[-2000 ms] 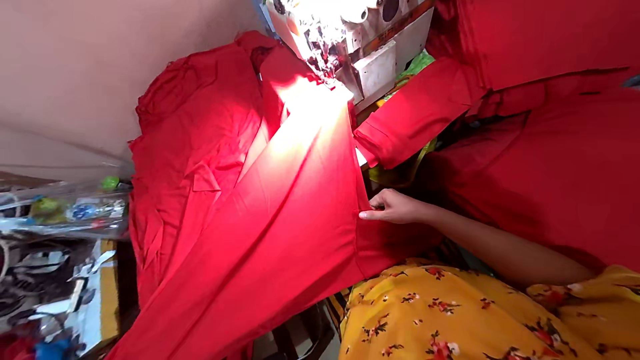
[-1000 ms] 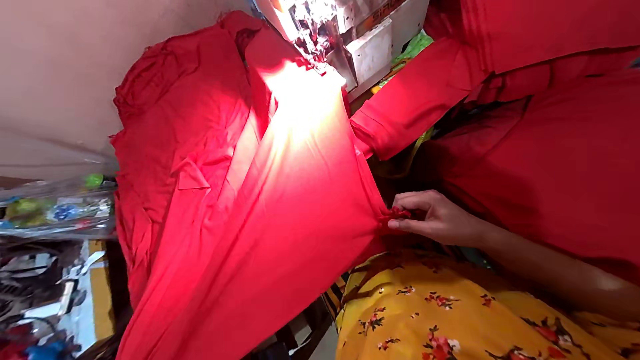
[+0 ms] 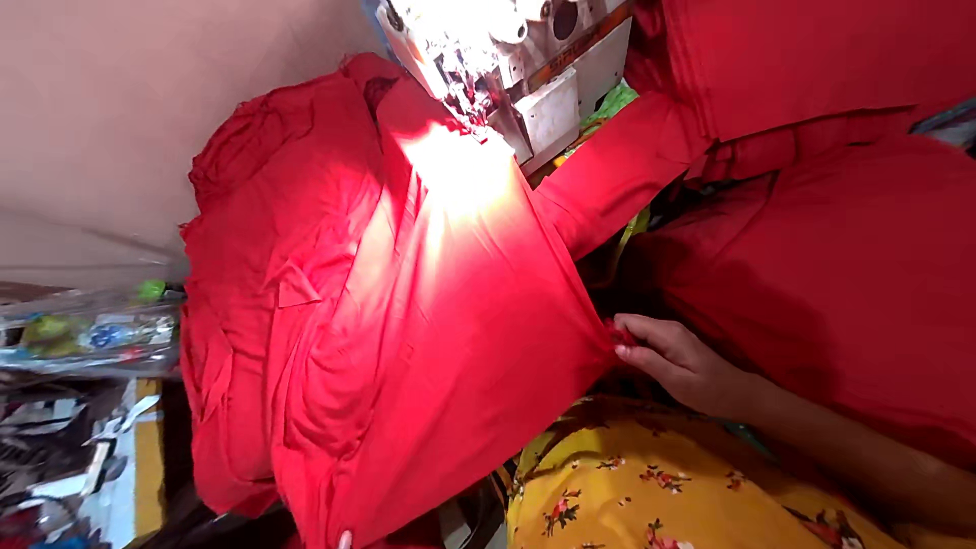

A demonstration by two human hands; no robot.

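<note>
Red knit fabric [image 3: 488,335] hangs in a broad sheet from the needle area of an overlock-type sewing machine [image 3: 549,107], under a very bright lamp glare. My right hand [image 3: 671,354] pinches the sheet's right edge between thumb and fingers, and the cloth is drawn to a point there. Of my left hand [image 3: 345,540] only a fingertip shows at the bottom, against the lower part of the same sheet; the rest is hidden by the cloth or out of frame.
More red cloth [image 3: 274,252] lies bunched on the left, and large red pieces [image 3: 854,282] cover the right. Clear plastic packets [image 3: 114,332] and a cluttered box with a yellow edge [image 3: 149,457] stand at the far left. A yellow floral garment [image 3: 610,488] covers my lap.
The right hand held a flat edge two seconds ago; it now grips a small gathered bit, and the sheet is pulled out to the right. A left fingertip has come into view at the bottom.
</note>
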